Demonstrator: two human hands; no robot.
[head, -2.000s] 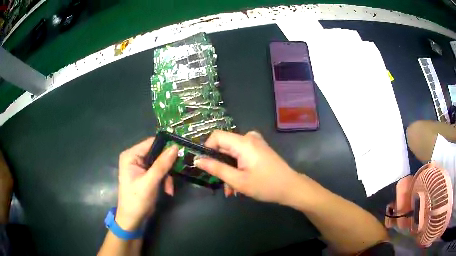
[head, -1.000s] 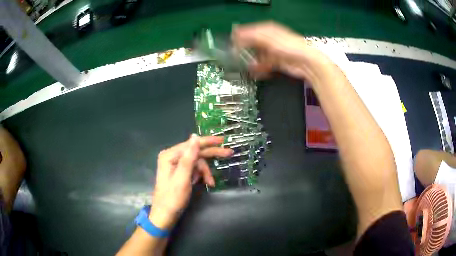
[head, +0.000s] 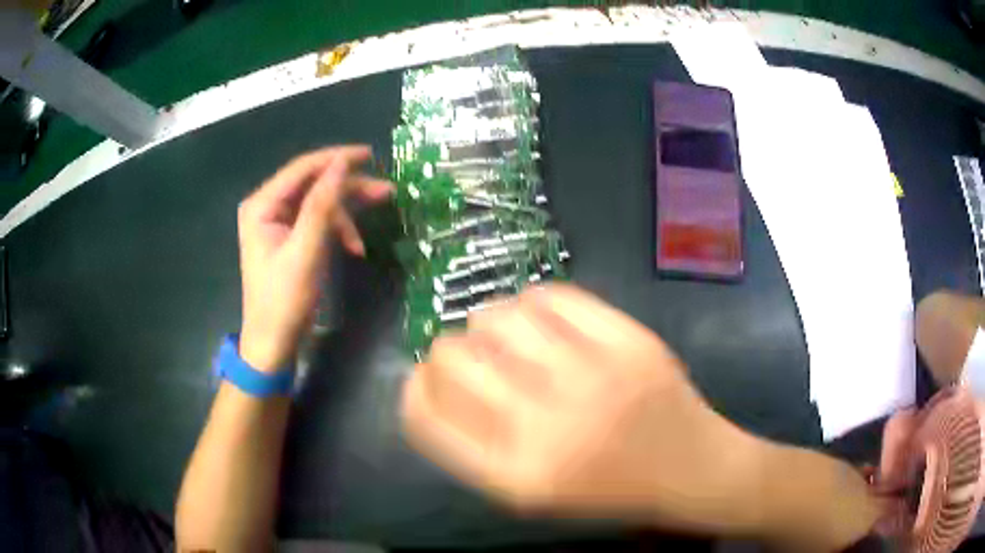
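Observation:
Green circuit boards [head: 475, 194] with silver strips lie in an overlapping column on the dark bench mat. My left hand [head: 302, 232], with a blue wristband, is just left of the column, its fingers apart and nothing seen in it. My right hand [head: 551, 405] is blurred and close to the camera, over the lower end of the column. Its fingers are curled and point away from view, so whether it holds anything is hidden.
A purplish smartphone [head: 698, 181] with a lit screen lies right of the boards. White paper sheets [head: 826, 227] lie beyond it. A pink fan [head: 942, 475] is at the lower right. The conveyor's white edge [head: 248, 89] and green belt [head: 270, 30] run across the far side.
The black housing with a board that both hands held is out of sight. My right hand reached over the conveyor edge, then came back near. My left hand has moved to the left of the boards.

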